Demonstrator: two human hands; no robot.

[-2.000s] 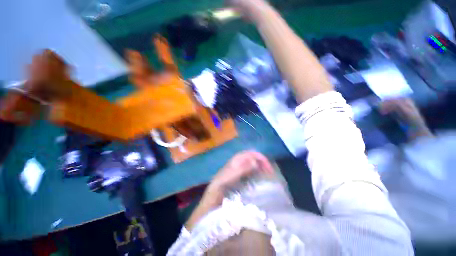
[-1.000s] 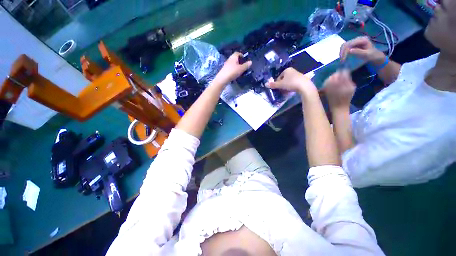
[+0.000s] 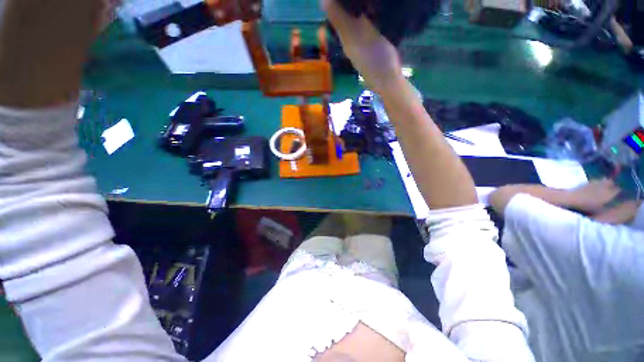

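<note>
My left forearm fills the upper left, and its hand is beyond the picture's top edge. My right hand [image 3: 351, 21] is raised at the top centre, blurred and cut off by the edge. A large dark, blurred shape [image 3: 399, 18] is right beside it; whether my fingers hold it is hidden. Two black camera units, one on the left [image 3: 189, 127] and one on the right [image 3: 236, 157], lie on the green bench left of the orange stand [image 3: 321, 167]. A white tape roll [image 3: 274, 144] rests on the stand's base.
A white panel [image 3: 205, 51] stands behind the stand. Small black parts [image 3: 364, 131], white sheets [image 3: 487, 138], a flat black rectangle [image 3: 501, 172] and a clear bag [image 3: 572, 139] lie to the right. Another person's arm [image 3: 558, 194] is at the right. A dark parts tray [image 3: 176, 283] is below the bench.
Both my arms have moved up from the black parts over the papers, the left one far to the left. The view has turned, bringing the stand nearer the centre.
</note>
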